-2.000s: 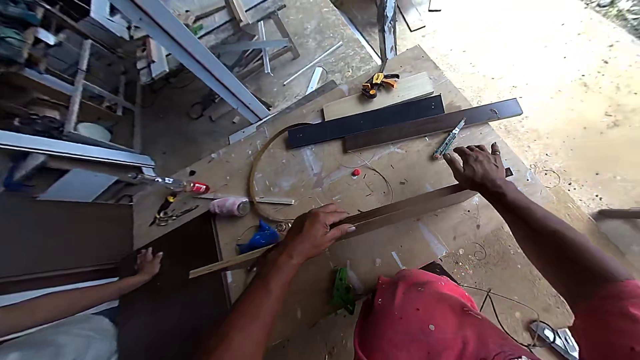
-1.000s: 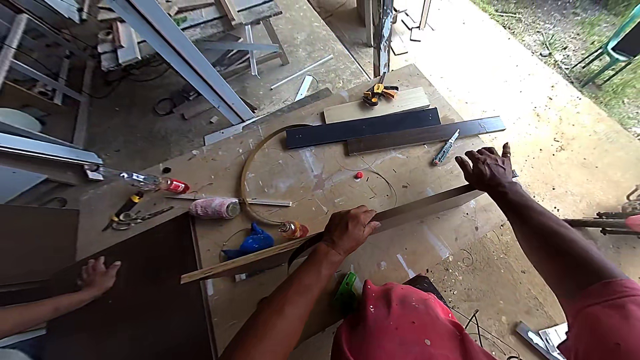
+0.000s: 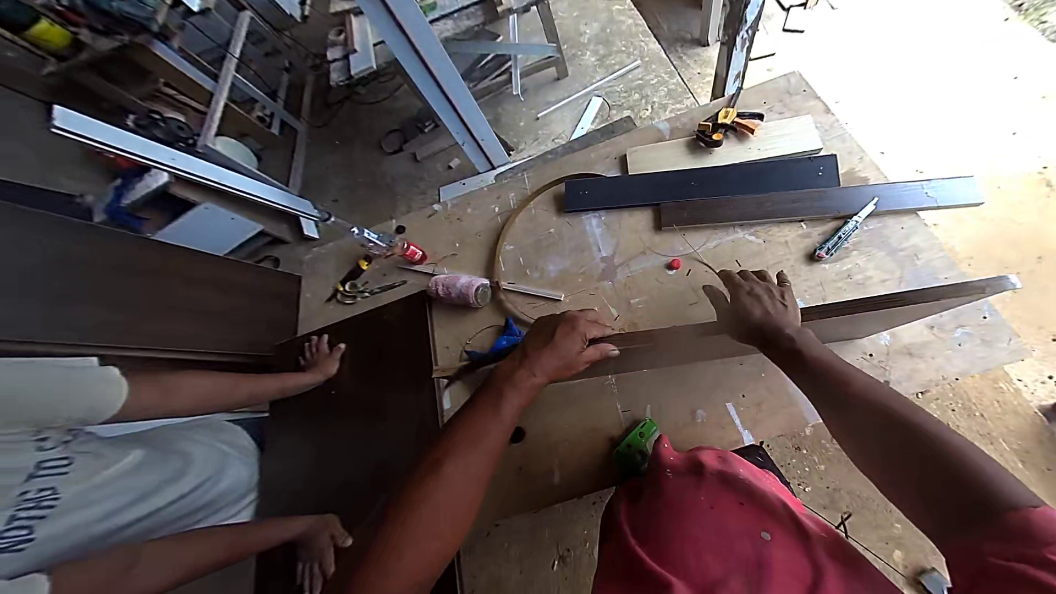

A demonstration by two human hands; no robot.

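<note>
A long wooden board point(image 3: 676, 350) stands on its narrow edge across the plywood worktable point(image 3: 569, 437). My left hand point(image 3: 565, 342) grips its upper edge near the left end, thumb on the near side. Farther right, my right hand point(image 3: 755, 307) rests over the same edge, fingers on the far side and thumb spread out. Thin edging strip point(image 3: 502, 247) curves in a loop on the tabletop beyond my left hand. Blue plastic point(image 3: 507, 337) lies just behind my left wrist. A green tool point(image 3: 636, 446), perhaps a tape measure, sits against my red shirt.
Dark boards point(image 3: 701, 183) lie at the back beside a yellow-black clamp point(image 3: 726, 126). A utility knife point(image 3: 846, 229), red cap point(image 3: 675, 264), pink-wrapped jar point(image 3: 459, 290) and pliers point(image 3: 370, 290) are on the table. At left, another person's hand point(image 3: 322, 358) rests on a dark panel point(image 3: 363, 396).
My right hand has shifted left along the board, away from its right end. The other person's body and second hand have come into view at the left.
</note>
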